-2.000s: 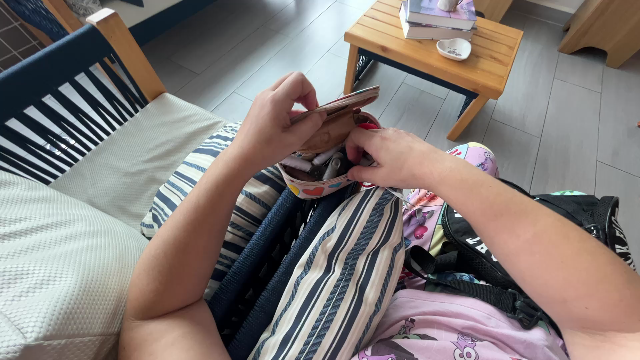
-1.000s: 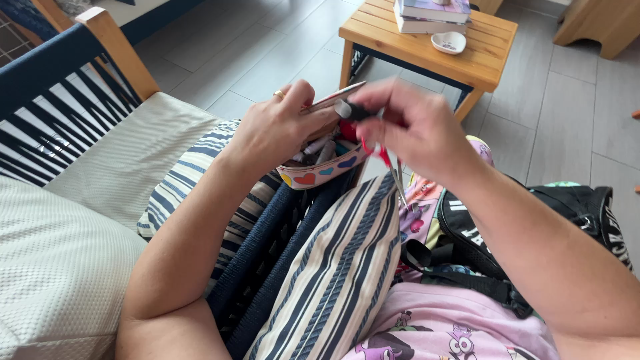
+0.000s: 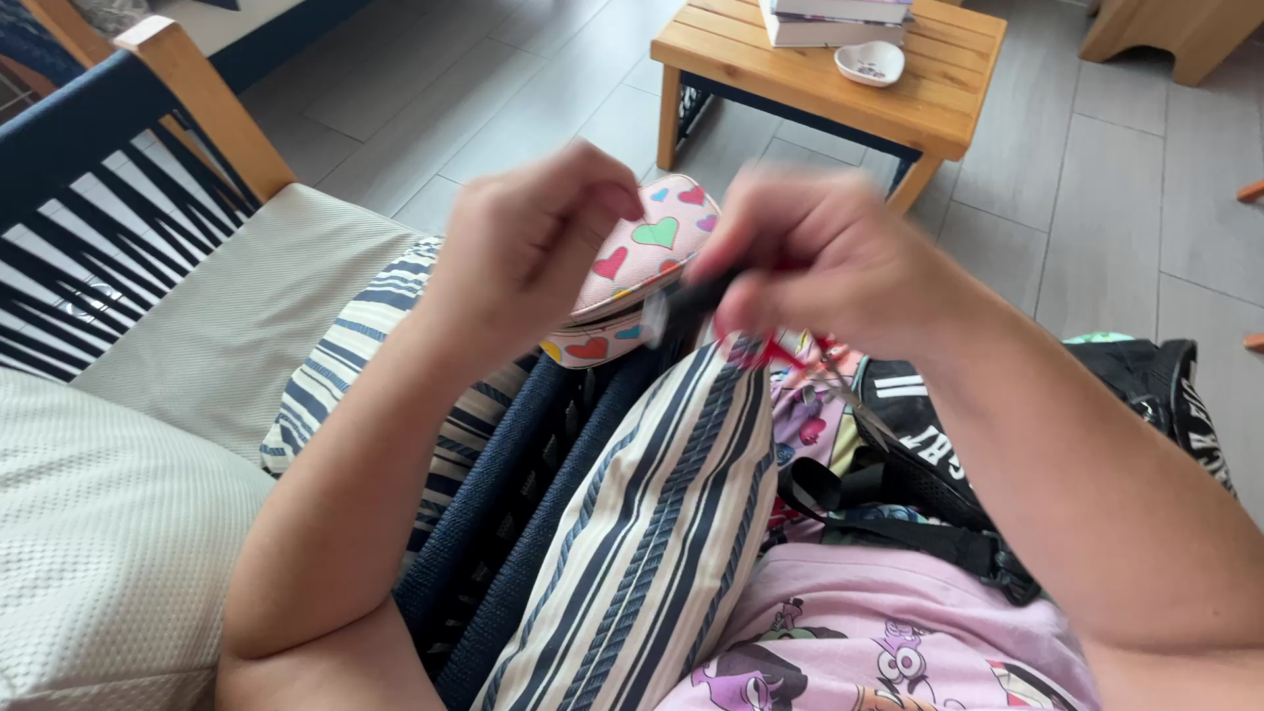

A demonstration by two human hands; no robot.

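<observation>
My right hand [image 3: 820, 262] grips a pair of red-handled scissors [image 3: 859, 400], blades pointing down and right, along with a blurred small black object [image 3: 696, 296] with a clear end. To its left, my left hand [image 3: 543, 242] is raised with the fingers curled and blurred; whether anything thin is between them cannot be told. Behind and between the hands sits a pink case with coloured hearts [image 3: 632, 252], its lid down over the base, with a dark gap along the edge. It rests by the dark blue woven chair arms.
A striped cushion [image 3: 652, 513] lies below the hands. A black bag [image 3: 938, 434] with straps is at the right. Beyond stands a wooden stool [image 3: 820, 84] with books [image 3: 839, 25] and a small white dish [image 3: 869, 63]. A cushioned seat [image 3: 237, 316] is at the left.
My right hand has come out of the case with the scissors and black object. The case lid, held up earlier by my left hand, is now down, and my left hand is off it.
</observation>
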